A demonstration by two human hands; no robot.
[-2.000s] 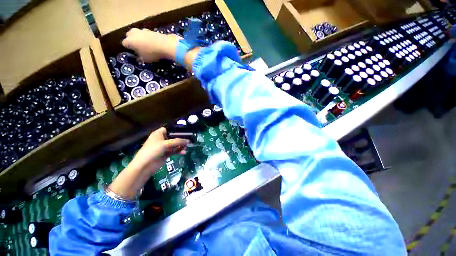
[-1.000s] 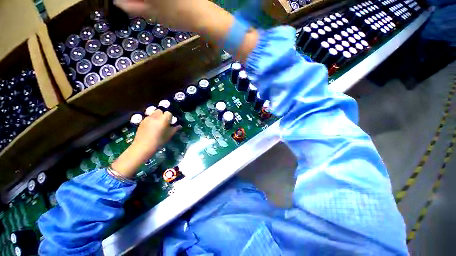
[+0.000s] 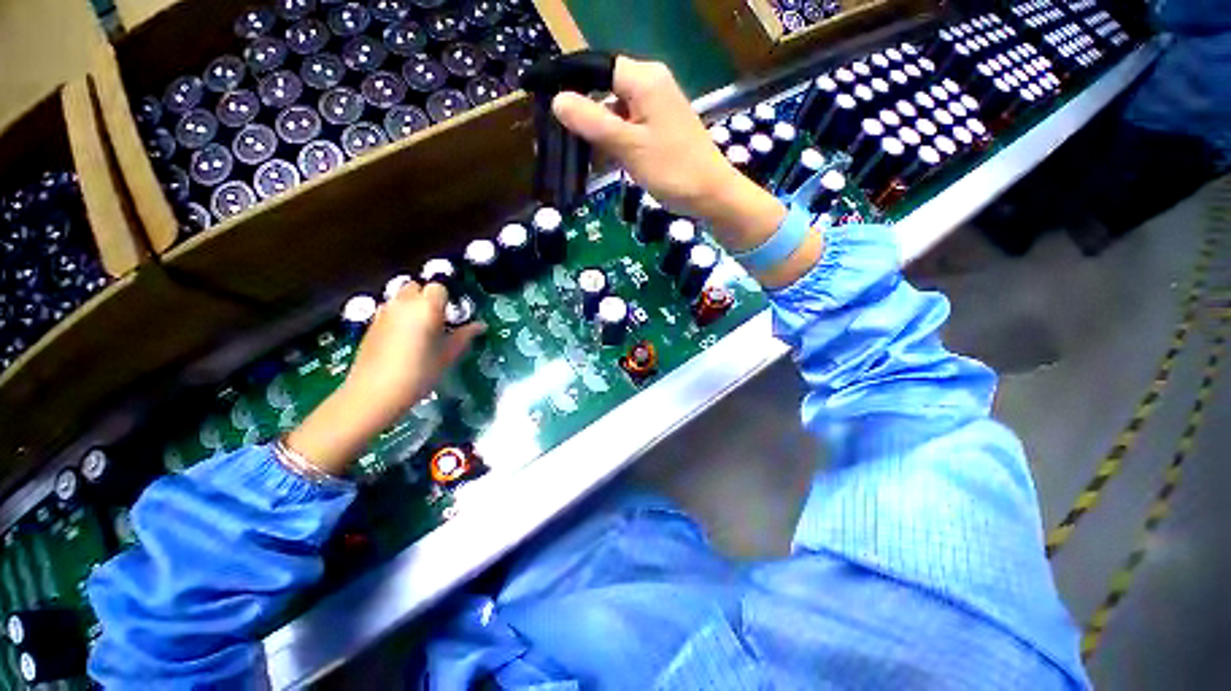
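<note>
My right hand (image 3: pixel 662 142) is raised in front of the open component carton (image 3: pixel 365 169). It holds black capacitors (image 3: pixel 560 149), seemingly more than one, above the back edge of the board. My left hand (image 3: pixel 392 365) is over the green circuit board (image 3: pixel 540 378), its fingertips at a capacitor (image 3: pixel 459 311) in the back row; the fingers partly hide it. Several capacitors with pale tops stand along the back of the board. Two more stand near its middle (image 3: pixel 612 319). A copper-orange coil (image 3: pixel 452 466) sits near the front edge.
The silver rail (image 3: pixel 567 459) runs along the boards' near edge. A second carton packed with capacitors (image 3: pixel 47 243) is at left, another carton (image 3: pixel 824 27) at the top. A board filled with capacitors (image 3: pixel 918 122) extends right. A person's blue sleeve (image 3: pixel 1188 81) shows at the upper right edge.
My right hand has come out of the carton and moved right and down, now holding black capacitors. My left hand has moved from the board's middle to the back row, where more capacitors now show.
</note>
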